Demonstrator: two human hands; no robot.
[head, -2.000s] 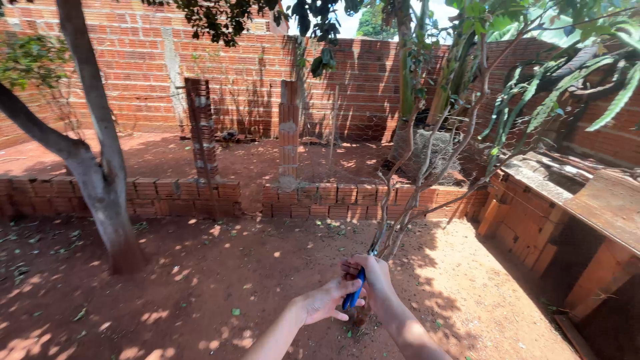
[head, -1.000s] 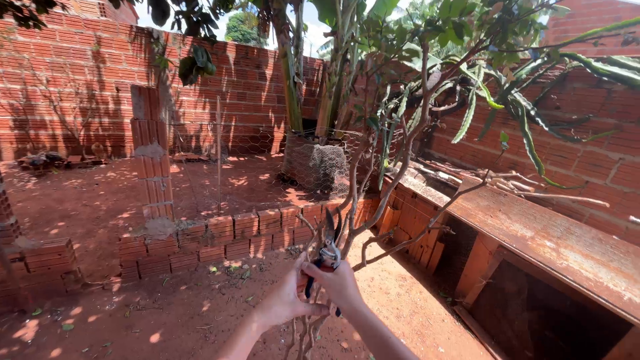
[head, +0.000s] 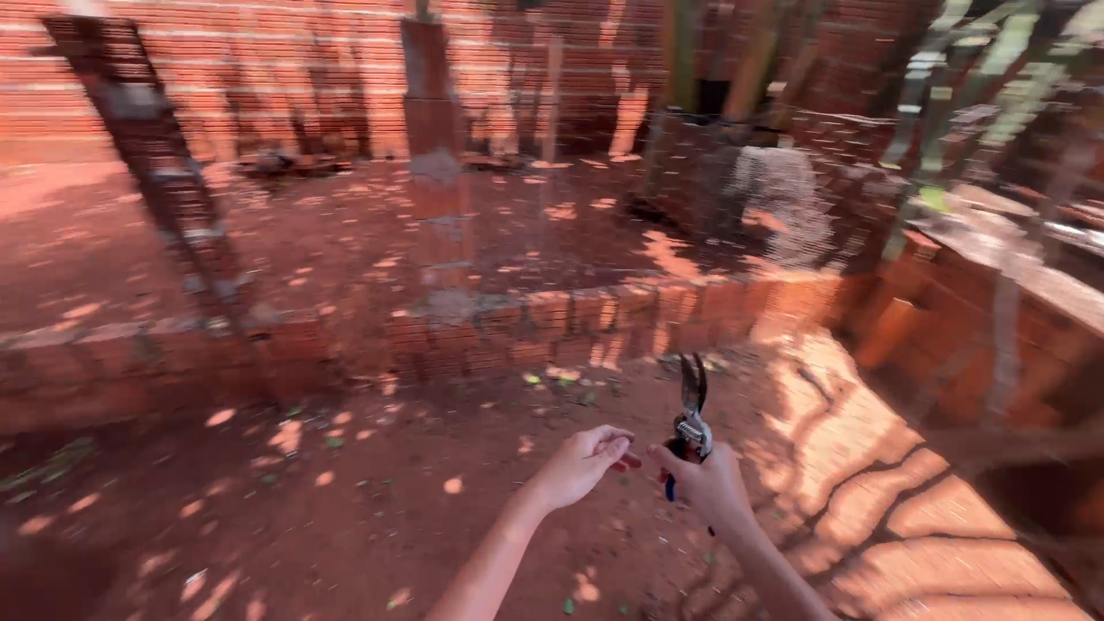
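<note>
A pair of pruning shears (head: 692,427) is gripped in my right hand (head: 714,483), with its metal blades pointing up and slightly apart, and part of a blue handle showing below the fingers. Just left of the shears is my left hand (head: 586,466), its fingers curled loosely with the fingertips toward the tool, not touching it. Whether something small lies between those fingers cannot be told. Both hands are over reddish bare soil (head: 405,517) strewn with a few leaves.
A low brick wall (head: 552,332) crosses ahead, with brick pillars (head: 440,172) rising near it. Behind stands a tall brick wall (head: 285,78). A brick and wood structure (head: 975,328) is on the right, near blurred green plants (head: 966,95). Much is motion-blurred.
One second ago both hands were together around the shears among thin branches. Now my left hand is apart from the shears and the branches are out from around the hands. The view has swung left and down.
</note>
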